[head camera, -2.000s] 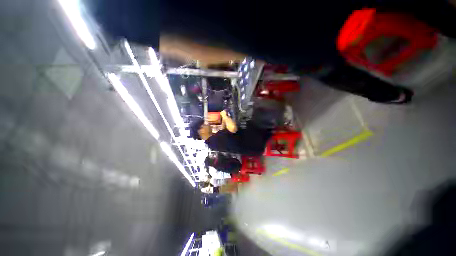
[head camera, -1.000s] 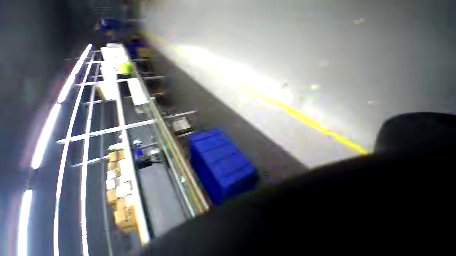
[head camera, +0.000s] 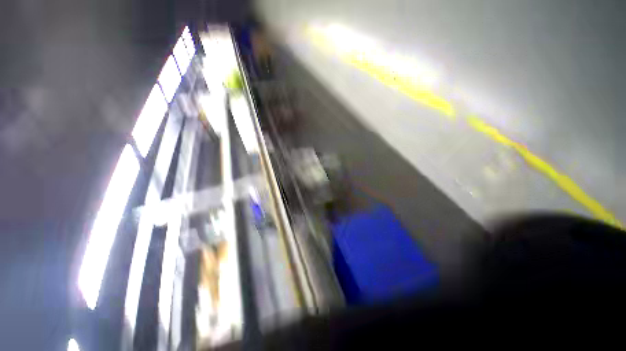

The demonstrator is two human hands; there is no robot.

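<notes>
Neither of my hands is in view. A solid blue bin (head camera: 384, 253) stands beside a long bench (head camera: 268, 260) in the lower middle of the tilted, blurred head view. Its lower edge is cut off by a large black shape (head camera: 535, 295) that fills the lower right. The bench runs up and away to the upper left. Goods on it are too blurred to name, with brown and white patches at its lower part.
Grey floor (head camera: 549, 75) with a yellow line (head camera: 535, 161) lies on the right. A darker floor strip (head camera: 405, 164) runs beside the bench. Bright ceiling lights (head camera: 113, 226) stretch along the left. A small yellow-green patch (head camera: 235, 81) shows far along the bench.
Two seconds ago the view showed red stools and people; one second ago it had swung to this bench. Since then the bench, blue bin and yellow line have shifted right, and the blur has grown.
</notes>
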